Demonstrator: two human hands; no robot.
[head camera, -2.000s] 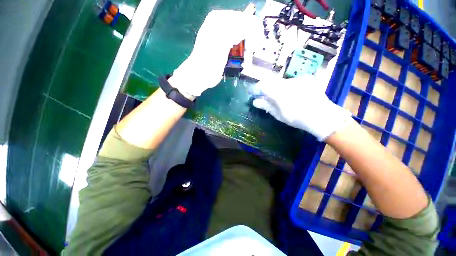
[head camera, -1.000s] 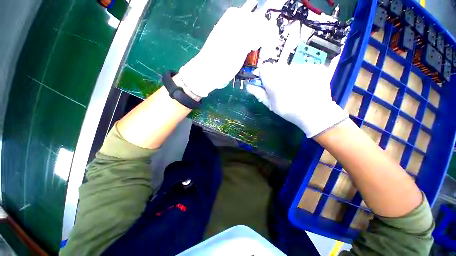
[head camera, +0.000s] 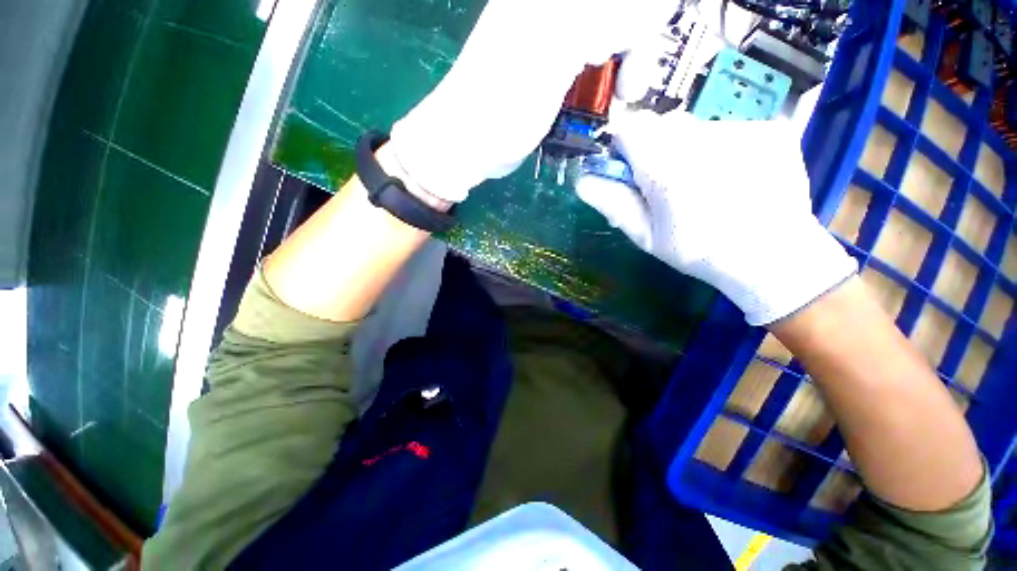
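Observation:
A coil component (head camera: 591, 94) with orange-copper winding, a black and blue base and thin pins pointing down is held over the green bench. My left hand (head camera: 507, 95), in a white glove, grips it from the left; its fingertips are partly cut off by the top edge. My right hand (head camera: 725, 195), also gloved in white, has its fingers at the right side of the base, around a small blue and clear piece (head camera: 606, 168) that I cannot identify. The fixture (head camera: 697, 45) is behind the hands, with its pale green-teal block (head camera: 741, 87) beside my right hand.
The blue divided tray (head camera: 697, 446) stands at the right, with several black and copper coils (head camera: 968, 50) in its upper cells. A pale rail (head camera: 229, 212) and green conveyor (head camera: 123, 223) run along the left. Black tubing (head camera: 797, 17) lies behind the fixture.
The view has shifted, so the bench and tray appear further right. My right hand has moved in from beside the fixture to the coil's base. My left hand still holds the coil.

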